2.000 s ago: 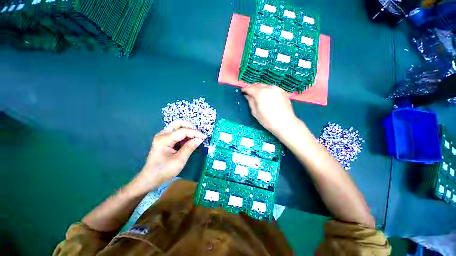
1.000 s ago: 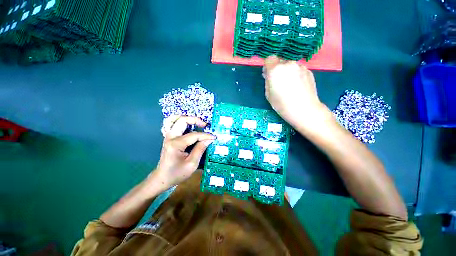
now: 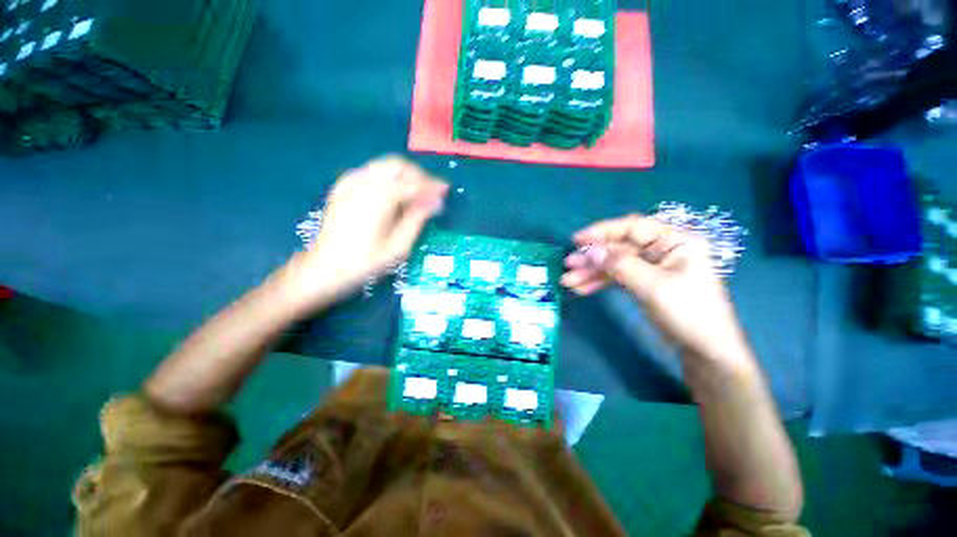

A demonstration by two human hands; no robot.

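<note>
A green circuit board panel [image 3: 477, 359] with rows of white rectangles lies close to my body. My left hand [image 3: 380, 215] is blurred, beyond the panel's upper left corner, and partly covers the left component pile [image 3: 310, 227]. Its fingers are bent; whether they hold anything cannot be told. My right hand [image 3: 656, 275] is beside the panel's upper right edge, with thumb and fingers close together. A pale purplish spot shows at its fingertips, too blurred to tell a part from a fingertip. It partly covers the right component pile [image 3: 705, 224].
A panel stack [image 3: 537, 100] stands on a red mat [image 3: 634, 105] beyond the working panel. Large panel stacks [image 3: 157, 63] are at the far left. A blue bin [image 3: 858, 205] is at the right, with more panels [image 3: 939, 275] beside it and clear plastic bags [image 3: 876, 63] beyond.
My right hand has come back from the red mat's front edge to the panel's right side. My left hand has moved away from the panel's left edge, outward over the left pile. The view has shifted.
</note>
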